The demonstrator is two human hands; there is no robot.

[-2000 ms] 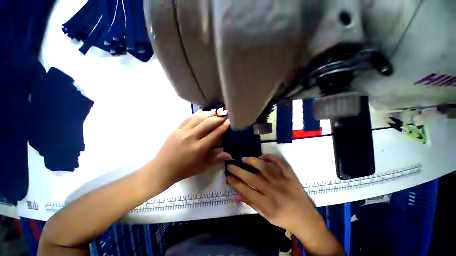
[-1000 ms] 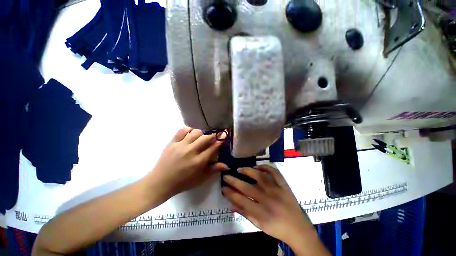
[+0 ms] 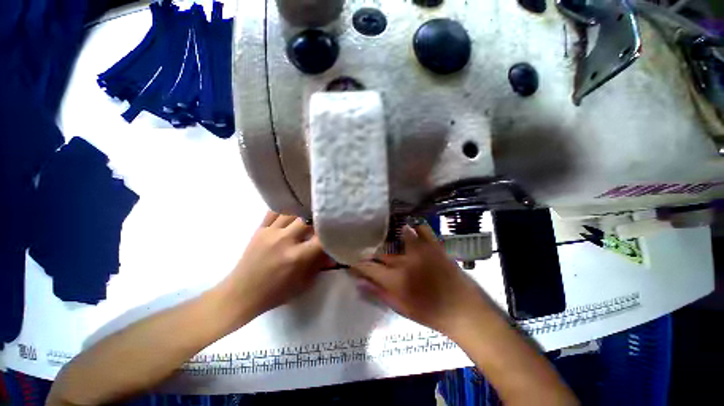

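Observation:
The cream sewing machine head (image 3: 413,135) fills the upper middle and hides the needle area. My left hand (image 3: 278,258) rests at the left of the machine's front lever, its fingertips hidden under the head. My right hand (image 3: 413,273) is at the right of the lever, fingers reaching up under the head. The small navy piece that was between my hands is now hidden, so I cannot tell what either hand holds. The ridged thread tension dial (image 3: 467,244) sits just right of my right hand.
A stack of navy cut pieces (image 3: 83,222) lies at the left. A fanned navy bundle with pale lines (image 3: 179,71) lies at the upper left. A black smartphone (image 3: 528,266) and yellow-green snips (image 3: 623,247) lie at the right. A ruler scale (image 3: 278,357) runs along the front edge.
My right hand has moved up and in under the machine head, nearer my left hand. The navy piece is no longer visible. The camera view has shifted, showing more of the head.

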